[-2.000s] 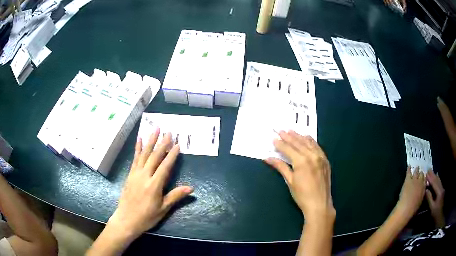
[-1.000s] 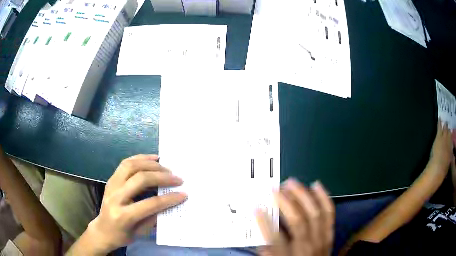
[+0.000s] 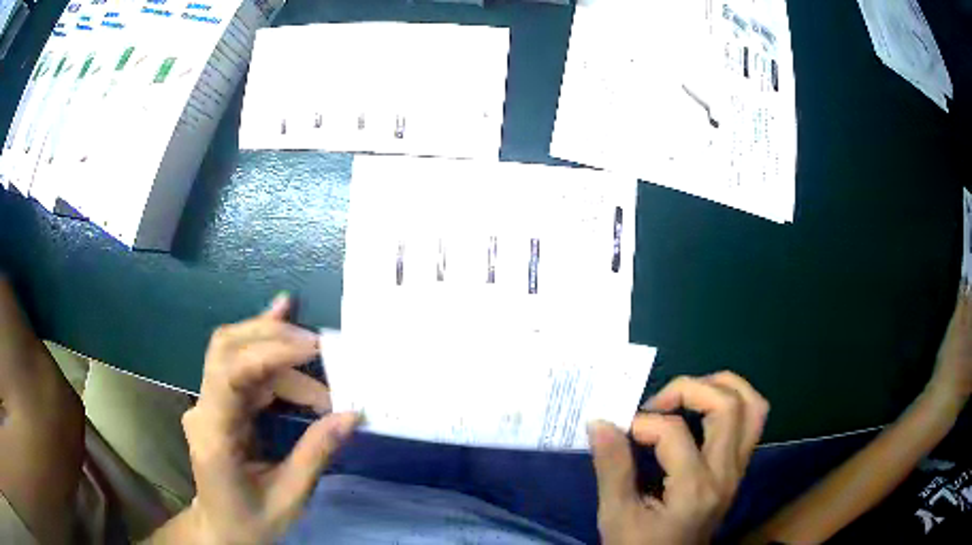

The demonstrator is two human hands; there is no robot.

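Note:
An instruction leaflet lies in front of me at the table's near edge. Its near end is bent up and over toward the far part, showing printed lines on the turned side. My left hand pinches the left end of this bent part between thumb and fingers. My right hand pinches its right end. The far part lies flat, with several dark heading bars. A folded leaflet lies just beyond it. A stack of unfolded leaflets lies beyond to the right.
White thermometer boxes overlap in a row at the upper left. More leaflets lie at the upper right. A person's arm is at the right, and another person's arm is at the left edge. The green table's edge curves near me.
The stack was under my right hand earlier; one sheet then lay open before me. Now its near end is bent up, held by both hands. The view has tilted down.

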